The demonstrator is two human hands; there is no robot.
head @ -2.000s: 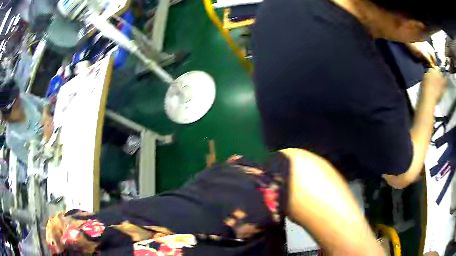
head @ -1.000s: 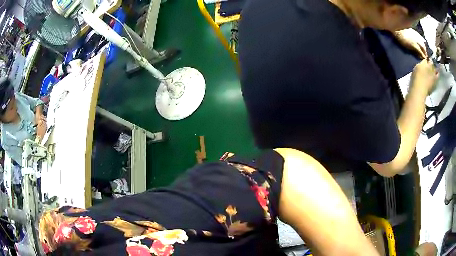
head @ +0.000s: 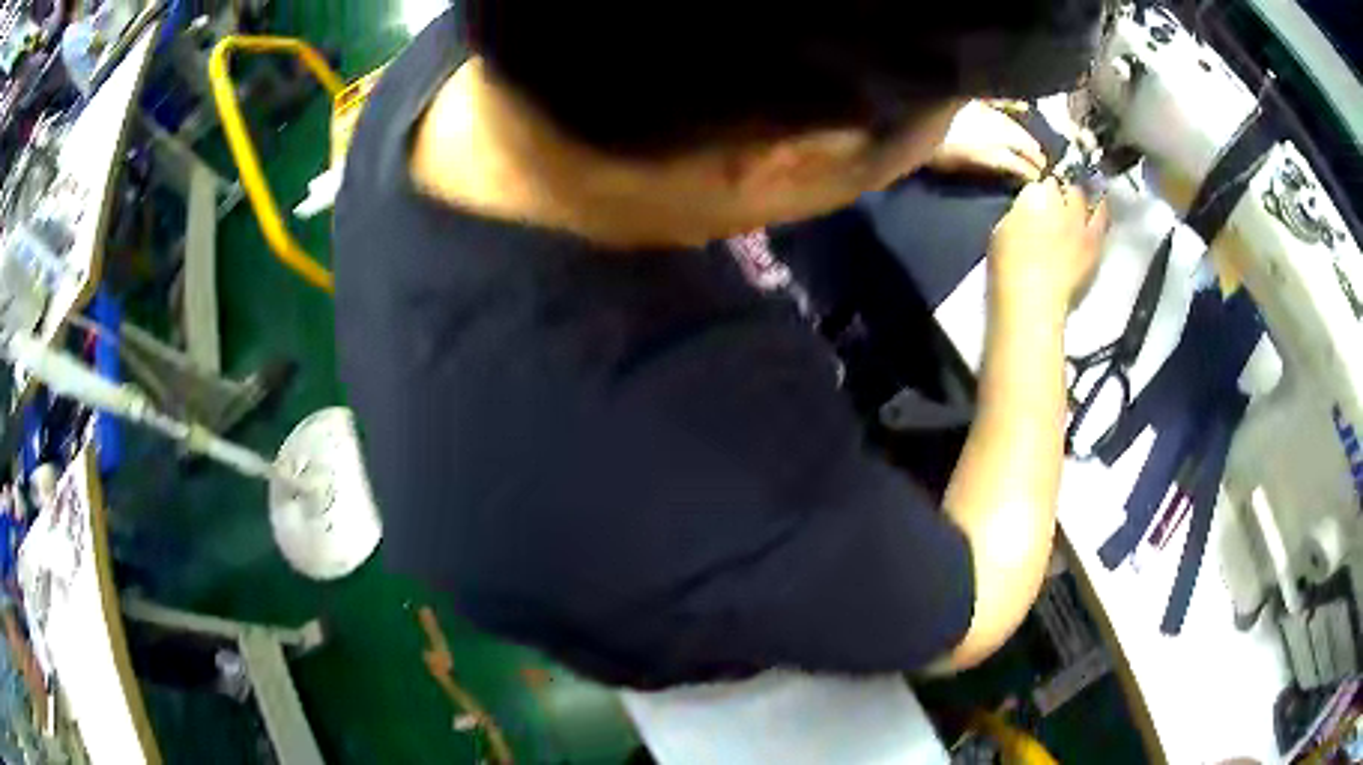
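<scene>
Neither my left hand nor my right hand is in view. Nearest is a seated person (head: 643,448) in a dark top, bent over a white sewing machine (head: 1188,105). That person's hands hold a dark fabric panel (head: 934,232) near the needle area, where fingers hide the contact point. Black-handled scissors (head: 1147,307) lie on the white table top (head: 1099,508). Dark fabric strips (head: 1188,426) lie fanned out beside them. A black band (head: 1229,177) hangs over the machine arm.
A white round stand base (head: 325,493) stands on the green floor (head: 366,658) at left. A yellow tube frame (head: 257,172) is at upper left. Another table edge (head: 112,628) runs down the left side. A white surface (head: 785,720) shows at bottom centre.
The view has swung right and closer over the seated person. My patterned clothing and bare arm have left the picture. The scissors, strips and machine now show more fully.
</scene>
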